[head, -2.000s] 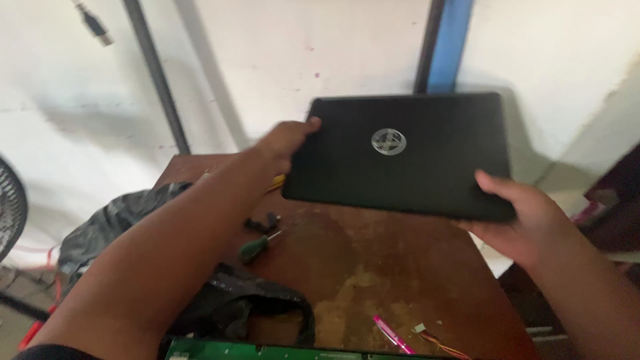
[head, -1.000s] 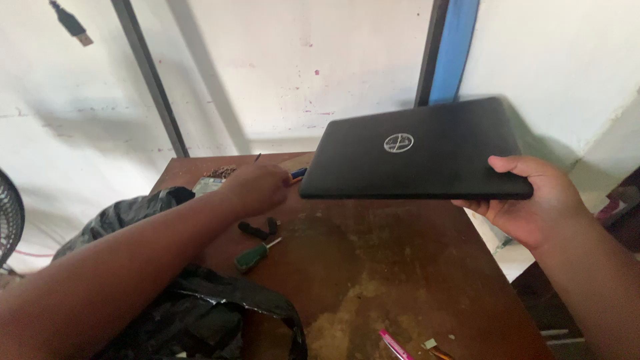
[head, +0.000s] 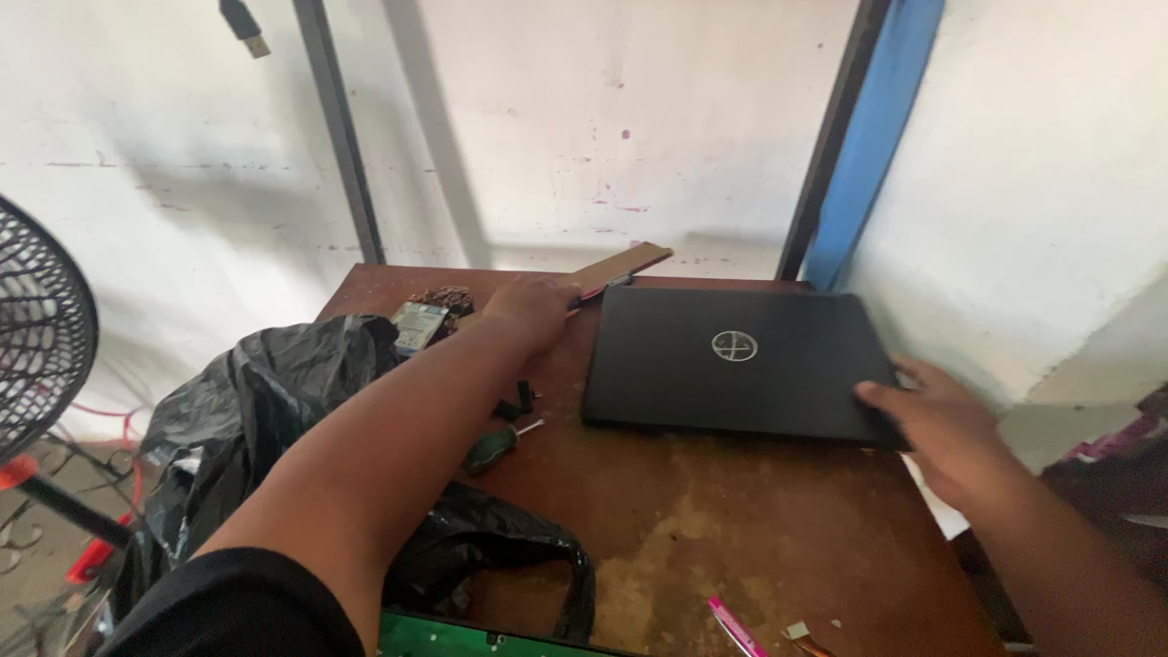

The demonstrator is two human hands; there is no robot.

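Note:
A closed black laptop point(head: 675, 374) with a round silver logo lies at, or just above, the back right of the brown wooden table point(head: 657, 511). My right hand point(head: 940, 424) grips its right edge, thumb on the lid. Left of the laptop, my left hand point(head: 531, 310) is at a flat brown strip point(head: 620, 266) and a thin dark and red item; its fingers are partly hidden, so its hold is unclear. A green-handled screwdriver point(head: 495, 449) and a small black connector piece point(head: 524, 396) lie below my left forearm.
A black plastic bag point(head: 265, 374) covers the table's left side, near a hard drive point(head: 420, 326). A green circuit board point(head: 438, 639), a pink pen point(head: 737, 628) and a small wired connector point(head: 798, 631) are at the front. A fan point(head: 41, 328) stands left; a USB plug point(head: 245, 27) hangs above.
My left hand left the laptop's left edge and moved to the items at the back of the table. The laptop, in my right hand, has come down to the table's back right.

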